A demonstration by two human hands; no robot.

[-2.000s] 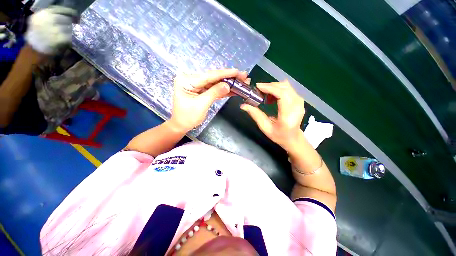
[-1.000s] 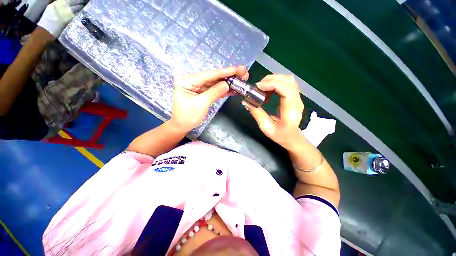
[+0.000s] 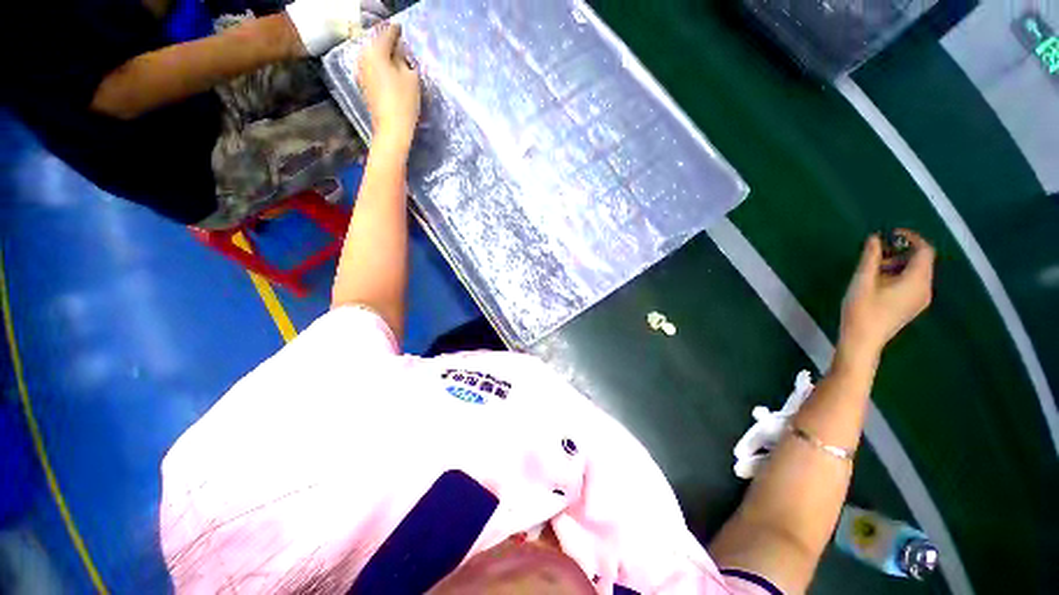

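Note:
My right hand [image 3: 888,291] reaches out over the green conveyor belt, its fingers closed around a small dark metal cylinder unit [image 3: 895,246], mostly hidden by the fingers. My left hand [image 3: 389,87] is at the near-left end of the film-wrapped silver tray [image 3: 557,151], beside the coworker's glove. Its fingers are curled, with a dark bit at the fingertips; whether it holds something cannot be told.
Small cream pieces [image 3: 661,323] lie on the green bench by the tray corner. A white glove [image 3: 772,428] and a drink bottle [image 3: 879,539] are by my right forearm. A coworker's gloved hand [image 3: 329,23] is at the tray's left end. A dark wrapped stack [image 3: 842,29] stands across the belt.
My hands have parted from the cylinder held between them: the left moved up-left to the tray end, the right out over the belt. The view has shifted; cream pieces now show.

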